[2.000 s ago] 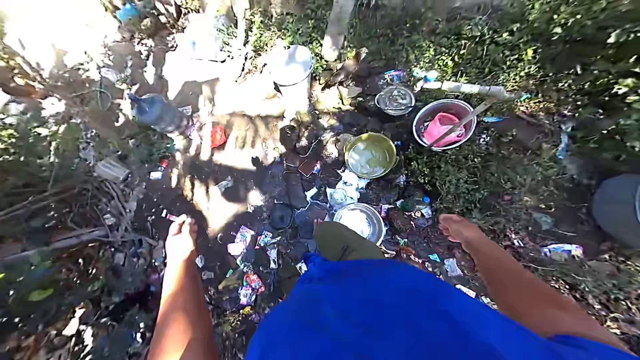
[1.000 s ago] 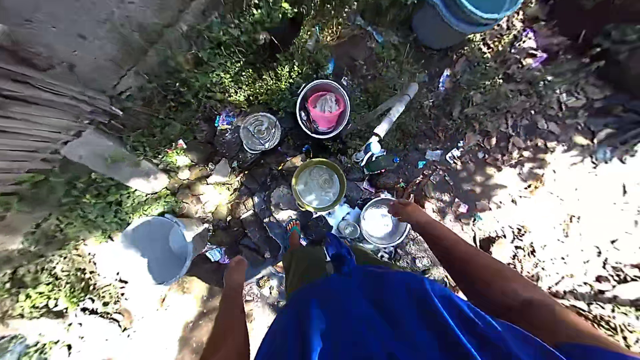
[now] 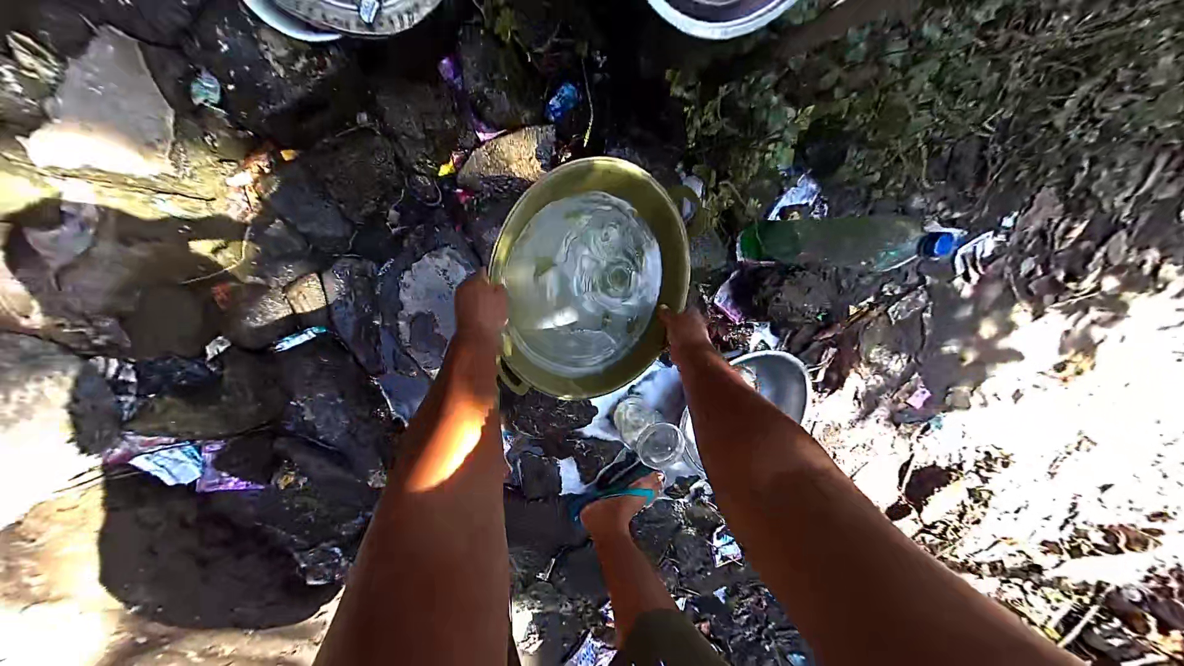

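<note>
Both of my hands hold an olive-yellow metal basin (image 3: 676, 250) with cloudy, rippling water inside. My left hand (image 3: 481, 303) grips its left rim, and my right hand (image 3: 685, 331) grips its lower right rim; the fingers are mostly hidden beneath or behind the rim. A silvery bowl (image 3: 784, 381) lies beyond my right wrist, partly covered by the forearm. Beside it, a clear drinking glass (image 3: 660, 445) lies near another clear vessel (image 3: 633, 418).
Wet dark stones (image 3: 314, 199) and litter cover the ground. A green plastic bottle (image 3: 837, 242) with a blue cap lies at the right. Metal basins cross the top edge, one at the left (image 3: 294, 20) and one further right (image 3: 723, 25). My sandalled foot (image 3: 622, 504) is below the basin.
Both hands have come onto the olive-yellow basin, which was on the ground between them one second ago. The right hand has left the silvery bowl. The view has turned and come closer.
</note>
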